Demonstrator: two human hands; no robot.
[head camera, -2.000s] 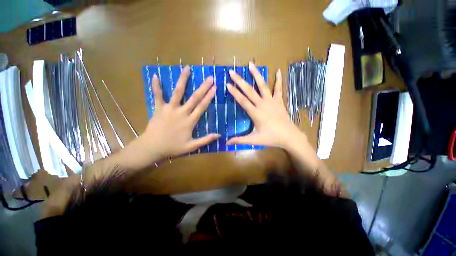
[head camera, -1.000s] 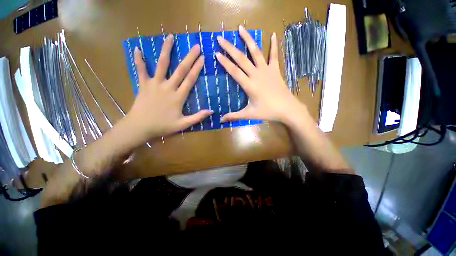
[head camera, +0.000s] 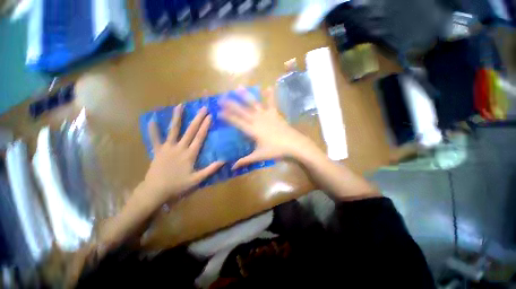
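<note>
The blue panel of solar cell strings (head camera: 226, 138) lies on the brown tabletop in front of me, blurred. My left hand (head camera: 176, 161) lies flat with fingers spread over its left part. My right hand (head camera: 266, 130) lies over its right part with fingers spread, its fingertips blurred. Neither hand grips anything. The panel parts beneath the palms and fingers are hidden. Whether the hands press or only rest cannot be told.
Short ribbons (head camera: 296, 95) and a white strip (head camera: 327, 104) lie right of the panel. White strips (head camera: 54, 180) and long ribbons lie left. Finished panels (head camera: 68, 34) and unfinished strings (head camera: 206, 12) are at the far side. A yellowish sponge (head camera: 360, 61) and scissors (head camera: 490, 95) are at right.
The view has turned and tilted, bringing the far side and scissors into sight, and it is more blurred. Both hands stay spread over the panel; the right fingertips now blur.
</note>
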